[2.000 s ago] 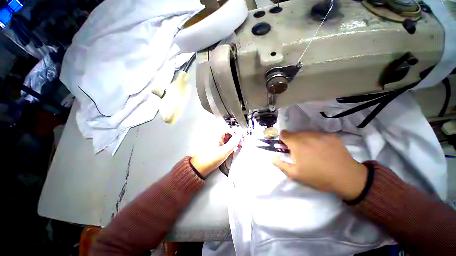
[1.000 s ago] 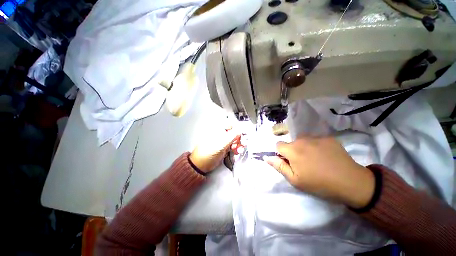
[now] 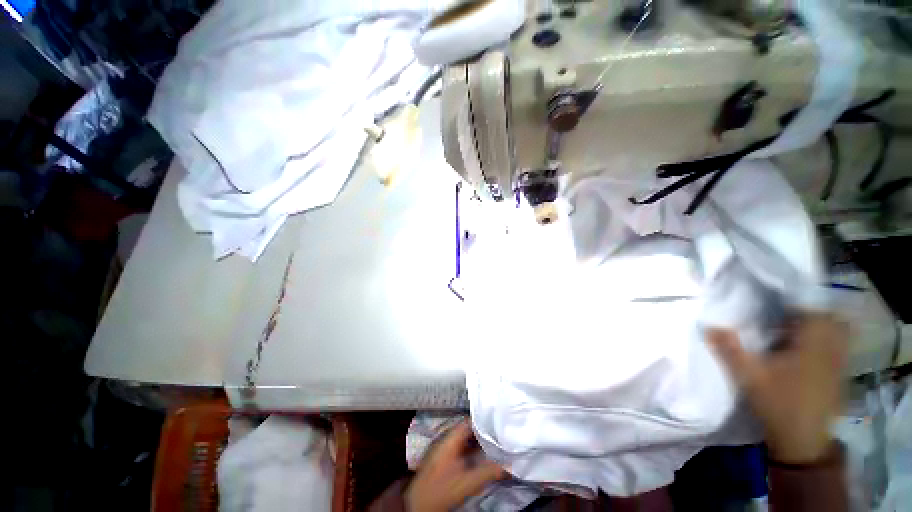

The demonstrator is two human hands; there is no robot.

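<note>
The white garment piece [image 3: 580,420] lies in soft folds under and right of the sewing machine head [image 3: 660,110], glaring near the needle area. My left hand [image 3: 455,472] is low, at the table's front edge, by the garment's lower left edge; its fingertips are partly hidden by the cloth, and its grip is unclear. My right hand [image 3: 790,375] is blurred at the garment's right side, with thumb and fingers apart around a dark, shadowed fold; whether it grips the cloth or anything else is unclear. The needle area is washed out by light.
White cut pieces [image 3: 270,130] are heaped on the table's left. A cream-yellow lamp [image 3: 395,150] stands left of the head. A white tape roll [image 3: 470,32] lies on top. Black straps [image 3: 700,172] hang at the right. An orange basket [image 3: 190,460] with white cloth is below the table edge.
Both hands have left the needle area: my left moved down to the table's front edge, my right moved right and down. The garment is spread farther right, and the dark snips no longer show.
</note>
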